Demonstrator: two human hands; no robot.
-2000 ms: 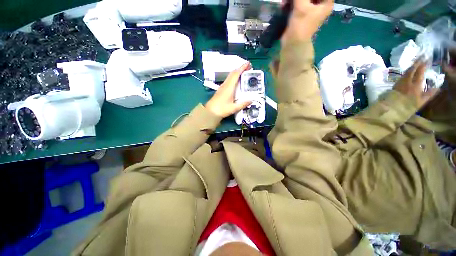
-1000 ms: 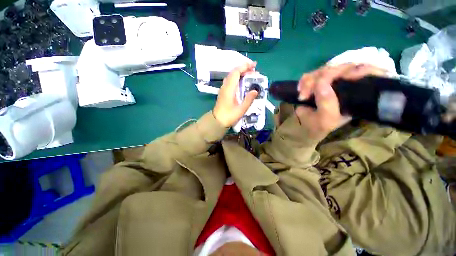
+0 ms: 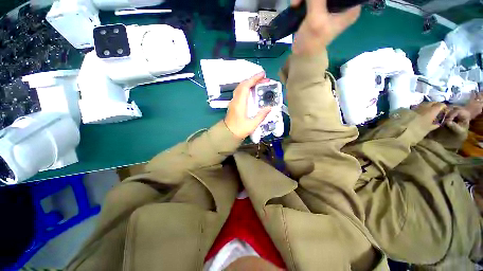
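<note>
My left hand (image 3: 246,110) holds a small white camera housing (image 3: 275,113) with a dark round lens in its upper part, just over the bench edge. Thin wires hang from its lower end. My right hand (image 3: 324,24) is at the top of the view, gripping the black electric screwdriver (image 3: 291,24). The screwdriver's tip points down-left at the small mechanism of the silver-white screw feeder (image 3: 245,28). The view does not show whether the tip touches it. The upper part of the screwdriver is cut off by the picture's edge. A white mounting bracket (image 3: 225,71) lies behind my left hand.
A square-front camera (image 3: 159,50) and a bullet camera (image 3: 39,140) stand at left, before a heap of small black parts (image 3: 26,39). More white camera units (image 3: 357,87) and clear plastic bags (image 3: 466,39) are at right. A coworker's hands (image 3: 450,114) are beside them.
My right hand has moved the screwdriver from beside the housing up to the screw feeder. My left thumb has slid off the lens. My left hand still holds the housing.
</note>
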